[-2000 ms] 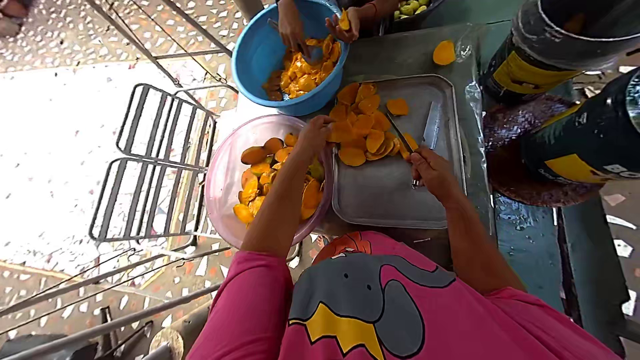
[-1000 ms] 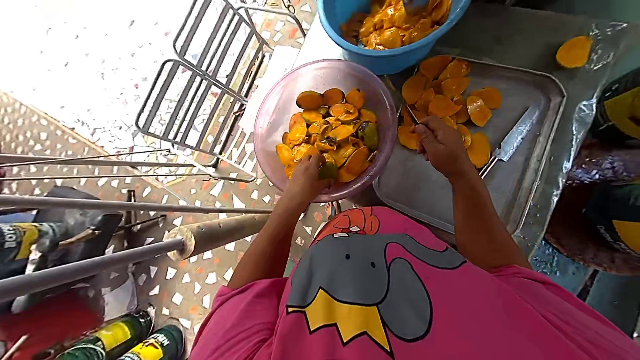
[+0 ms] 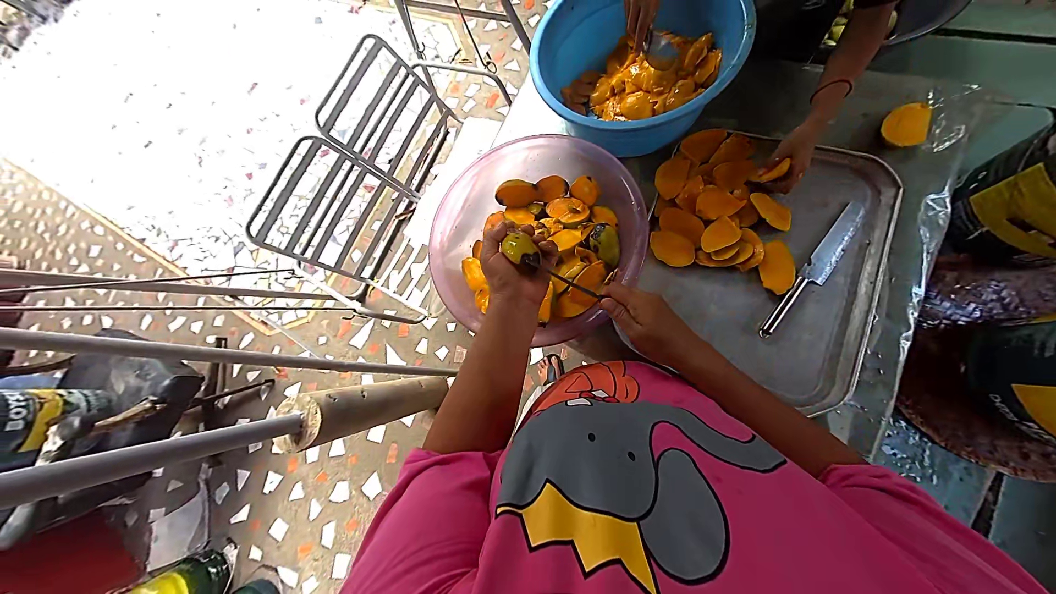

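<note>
My left hand [image 3: 513,268] holds a green and yellow mango [image 3: 520,248] over the pink plastic basin [image 3: 450,206], which holds many orange mango pieces [image 3: 568,210]. In my right hand [image 3: 645,320], at the basin's near right rim, is a thin dark knife [image 3: 571,282] whose tip points at the mango's dark end. Another greenish mango [image 3: 605,245] lies among the pieces. To the right, cut orange slices [image 3: 720,233] are heaped on a metal tray [image 3: 837,363], beside a second knife [image 3: 815,266] with a broad blade and metal handle.
A co-worker's hand [image 3: 794,157] holds a slice over the tray; another hand [image 3: 639,21] is in the blue basin [image 3: 639,136] of mango pieces. One slice [image 3: 906,125] lies beyond the tray. A metal chair [image 3: 355,157] and a wooden-ended pole [image 3: 363,412] are at left; dark containers stand at right.
My left hand, over the tray's slices two seconds ago, went into the pink basin and now holds a mango. My right hand has moved from the tray to the basin's rim. A co-worker's hand has reached the tray.
</note>
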